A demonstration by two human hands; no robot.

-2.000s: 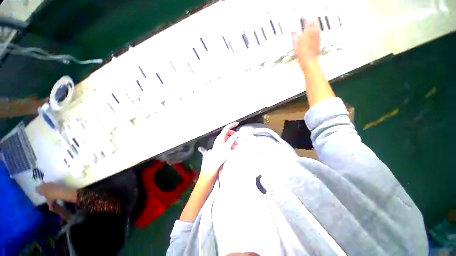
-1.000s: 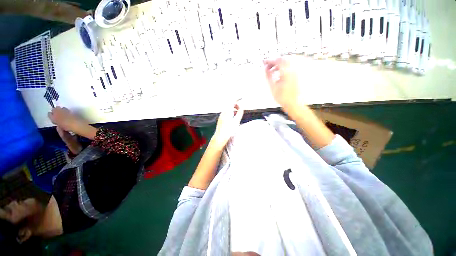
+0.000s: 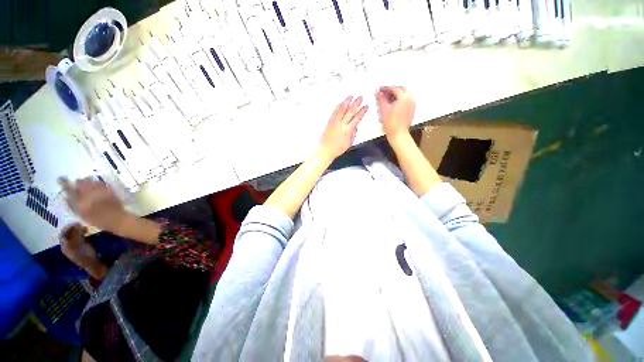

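Note:
Many slim white units point(image 3: 307, 53) lie in rows along the bench, several with a small dark strip point(image 3: 217, 59). At the right they stand closely lined up. My left hand point(image 3: 344, 127) is over the bench's near part, palm down with fingers spread, and nothing shows in it. My right hand point(image 3: 395, 109) is just to its right, with thumb and fingertips close together. Whether it pinches a small piece is too small to tell. The hands are apart.
Two white rings with dark centres, a large one point(image 3: 100, 39) and a smaller one point(image 3: 66, 88), stand at the left. A sticker sheet point(image 3: 13, 159) and cut strip point(image 3: 42, 205) lie near another person's hand point(image 3: 95, 203). A carton point(image 3: 510, 166) is under the bench edge point(image 3: 452, 117).
My left hand has moved up from the bench edge onto the bench, its fingers spreading. My right hand stays close by. The view has turned, and the other person's hand has moved off the strip.

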